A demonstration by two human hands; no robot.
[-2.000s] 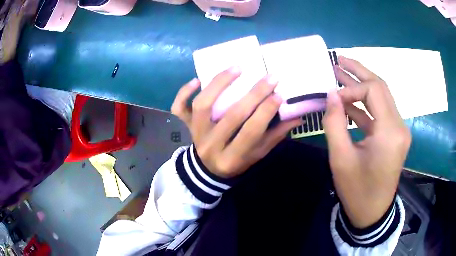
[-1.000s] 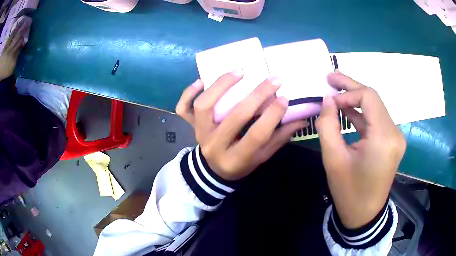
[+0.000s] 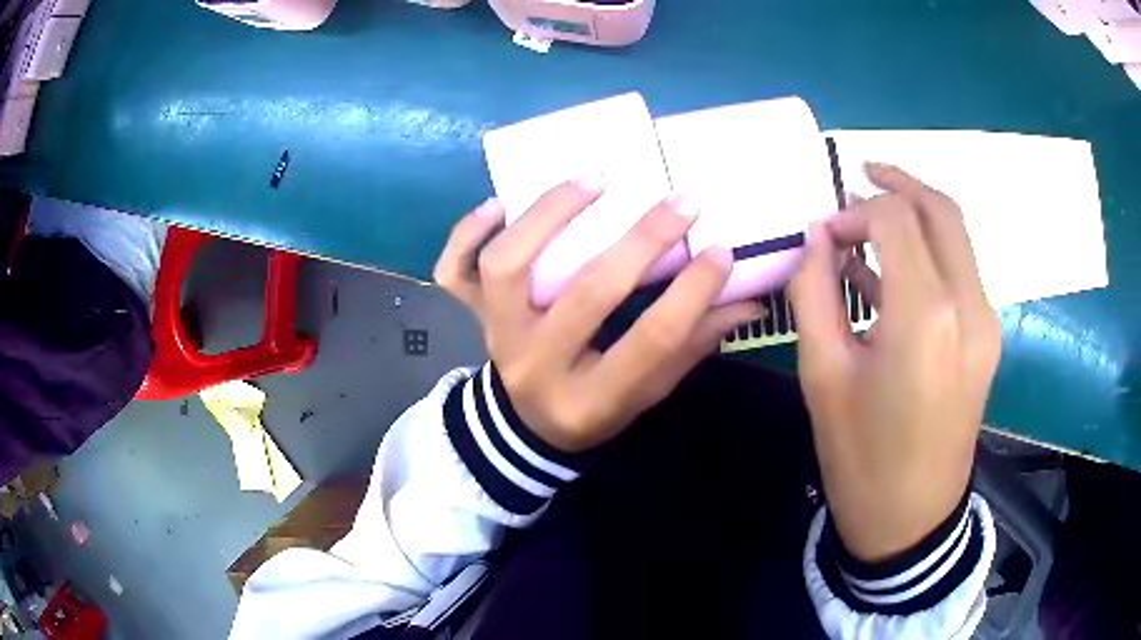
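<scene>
Two pink housings with glaring white faces lie side by side in my left hand (image 3: 588, 313), whose fingers spread across their lower parts. The left housing (image 3: 576, 150) touches the right housing (image 3: 738, 163). A black strip (image 3: 766, 246) lies along the lower edge of the right housing's face. My right hand (image 3: 895, 338) has thumb and index finger closed at that strip's right end; the fingertips hide the contact. The strip sheet (image 3: 1032, 213) lies on the bench behind, partly covered by the right hand and housing, with rows of black bars showing below.
Pink housings (image 3: 601, 23) stand at the far edge, one with a small white tag (image 3: 532, 41). More are stacked at far right (image 3: 1101, 25). A loose black strip (image 3: 280, 169) lies on the bench (image 3: 375, 138). A red stool (image 3: 169, 338) and a person's dark sleeve (image 3: 69, 338) are at left.
The right hand's thumb and index finger have stayed near the strip's right end while its other fingers shifted. The strip looks straighter along the edge. The other person's hand at left has left view.
</scene>
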